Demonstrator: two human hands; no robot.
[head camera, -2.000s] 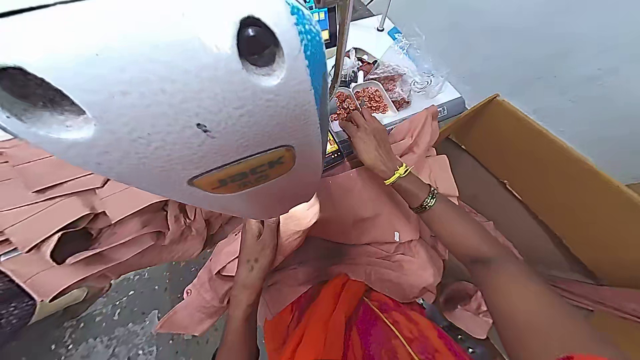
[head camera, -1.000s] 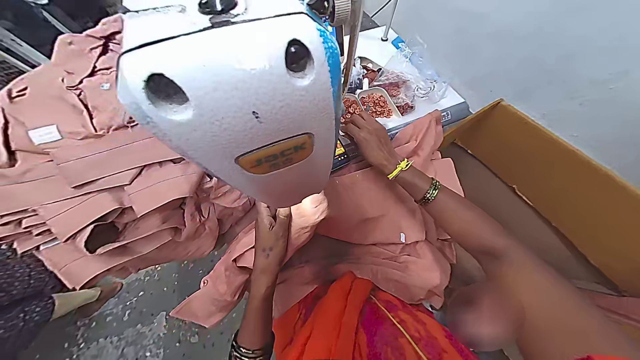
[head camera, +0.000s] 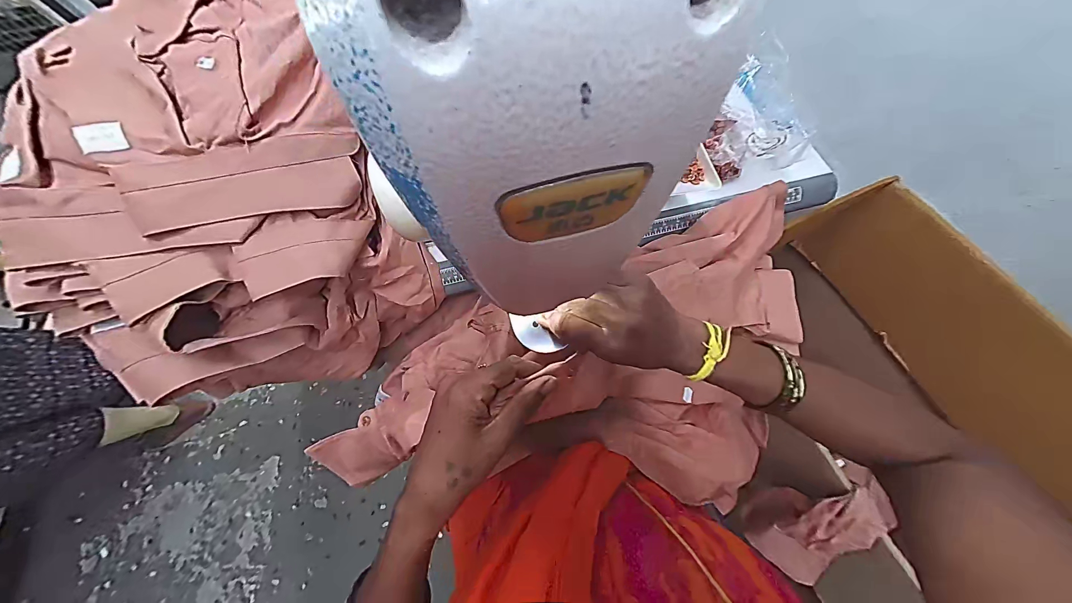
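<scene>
The white head of a Jack sewing machine (head camera: 544, 117) fills the upper middle and hides its needle area. Just below it, my left hand (head camera: 481, 410) pinches the edge of a salmon-pink garment (head camera: 670, 402) that spreads over my lap and up to the machine bed. My right hand (head camera: 620, 327), with a yellow thread band at the wrist, is at the machine's lower end beside a round white metal part (head camera: 536, 332); its fingertips are partly hidden, and whether they hold anything does not show. Small reddish-brown buttons (head camera: 693, 172) lie in a tray behind the machine head.
A thick pile of salmon-pink garments (head camera: 234, 193) lies at the left. An open cardboard box (head camera: 946, 310) stands at the right, against a grey wall. Clear plastic bags (head camera: 766, 117) rest on the table behind the machine. Another person's foot (head camera: 188, 419) is on the floor at the left.
My right hand has come from the button trays to the machine's lower end, close to my left hand. The left hand stays on the garment. The view has shifted.
</scene>
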